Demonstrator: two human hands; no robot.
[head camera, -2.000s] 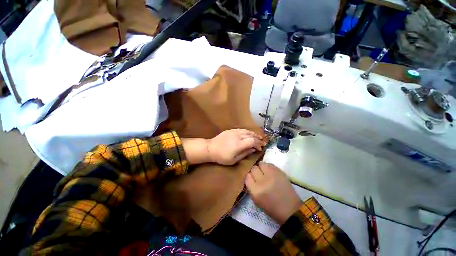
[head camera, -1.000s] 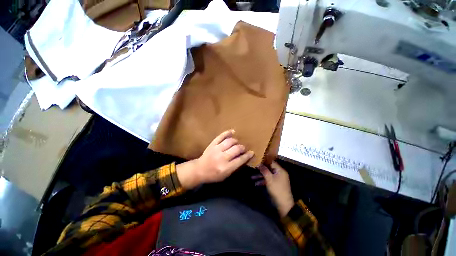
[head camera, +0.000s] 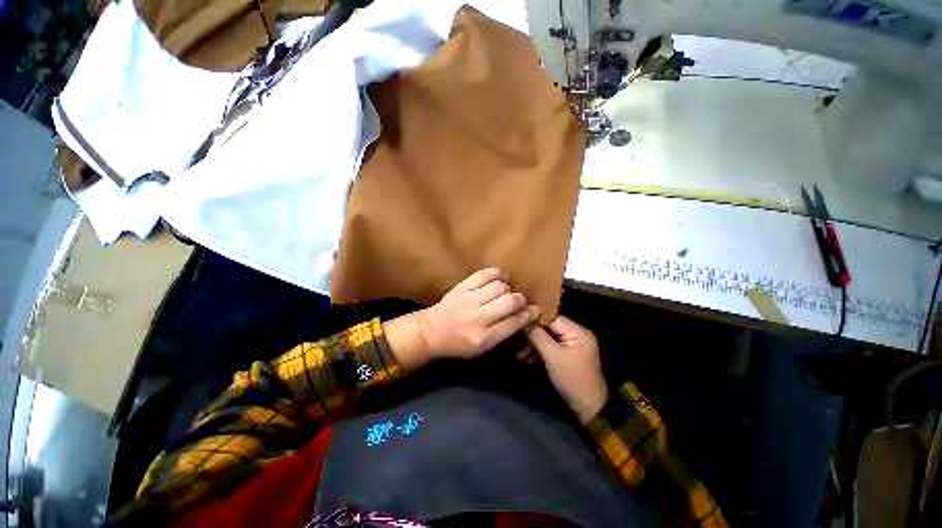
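A brown panel lies on the machine table, with its right edge running up to the presser foot. Its near corner hangs at the table's front edge. My left hand rests on the panel near that corner, with fingers pinching its edge. My right hand holds the same corner from the right, thumb on top and fingers partly hidden. White backing lies left of the brown panel.
The white sewing machine spans the upper right. Snips with red and dark handles lie right of the needle. A printed ruler scale runs along the front edge. Cardboard is at the left, brown pieces at the upper left.
My hands have moved from beside the needle to the panel's near corner, now close together there. The brown panel's edges are now aligned and flatter. The view has tilted down.
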